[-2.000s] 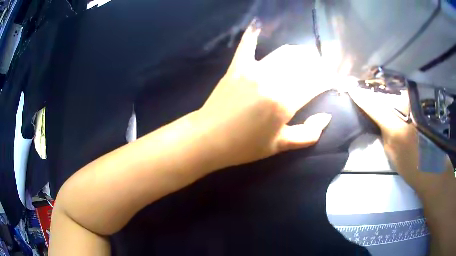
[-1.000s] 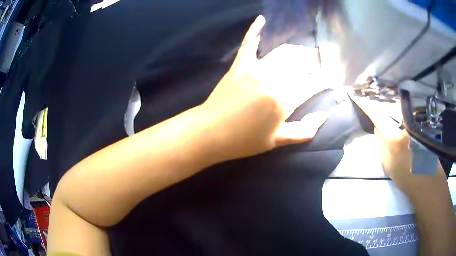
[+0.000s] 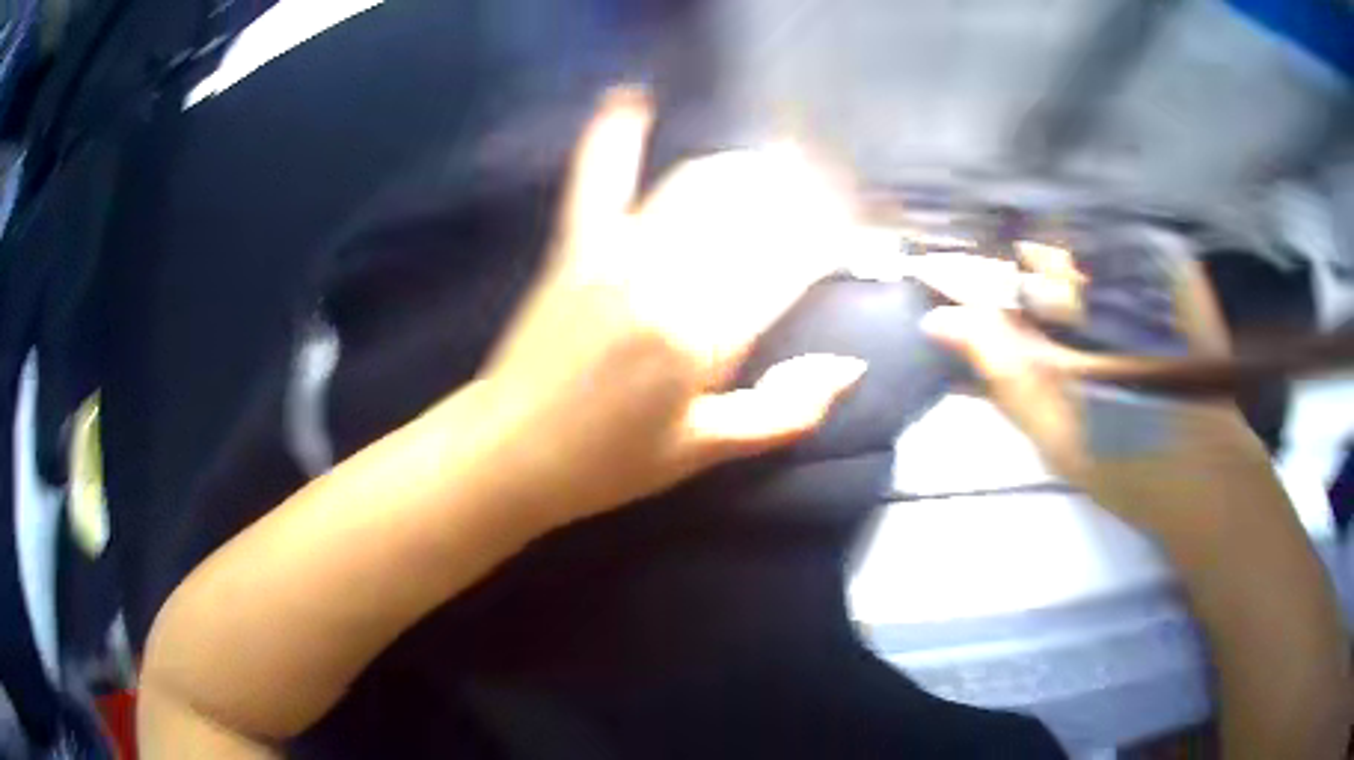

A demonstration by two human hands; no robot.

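Note:
A large black garment panel point(image 3: 639, 639) covers most of the view. My left hand point(image 3: 698, 297) lies spread on it, palm down, fingers washed out by lamp glare, thumb apart. My right hand point(image 3: 1039, 356) is at the panel's right edge beside the needle area, partly behind a blurred dark bar; its fingertips are blurred, and whether they hold the cloth cannot be told. The presser foot and needle point(image 3: 884, 256) are lost in glare between the hands.
The white machine head point(image 3: 921, 89) fills the upper right. The white table point(image 3: 995, 557) with a blurred ruler point(image 3: 1025, 668) shows at the lower right. A pale slit point(image 3: 314, 394) shows left of my left forearm. A red object point(image 3: 119, 720) is at the lower left.
The whole view has shifted and blurred, so hands and machine appear further left. My right hand's fingers are more visible beside the needle. My left hand keeps its spread pose on the panel.

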